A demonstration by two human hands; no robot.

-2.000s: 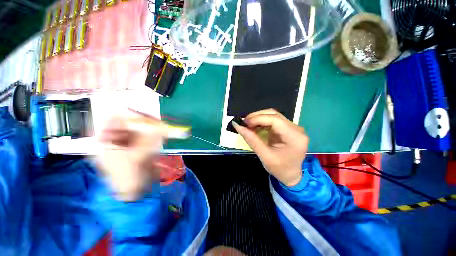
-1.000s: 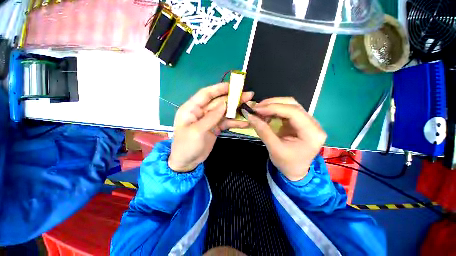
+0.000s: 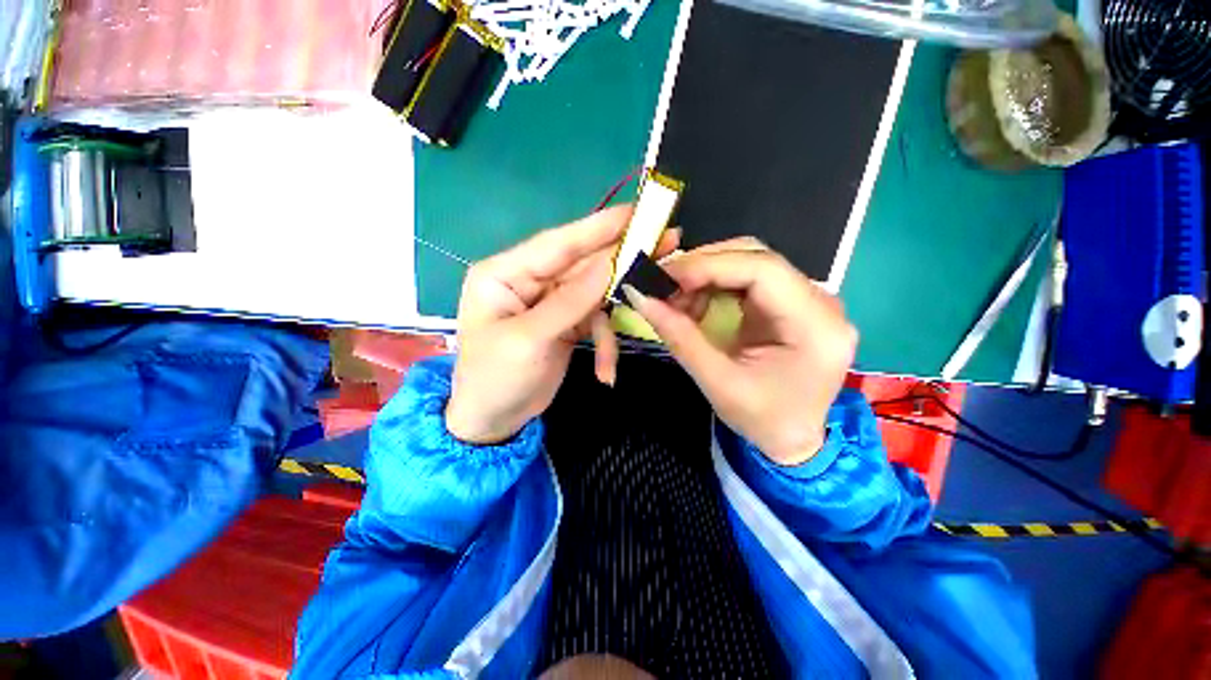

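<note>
My left hand (image 3: 531,319) holds a white battery cell (image 3: 649,219) with yellow edges and thin red leads, tilted, near the bench's front edge. My right hand (image 3: 770,332) pinches a small black adhesive pad (image 3: 649,278) between thumb and finger. The pad lies against or just over the lower part of the cell; whether it is stuck cannot be told. The large black pad sheet (image 3: 777,126) with pale borders lies behind the hands. Pale yellow backing paper (image 3: 719,319) shows partly behind my right hand.
Dark cells (image 3: 438,73) and white strips (image 3: 551,37) lie at the back. A solder spool (image 3: 100,189) stands left by white paper (image 3: 299,219). Right are tweezers (image 3: 999,308), a tape roll (image 3: 1043,100), a blue box (image 3: 1129,266) and a fan (image 3: 1158,53). A blue sleeve (image 3: 173,425) is at left.
My left hand has come from the left with the cell, beside my right hand. The black pad has moved from beside the cell onto or over its lower part. The view has shifted too.
</note>
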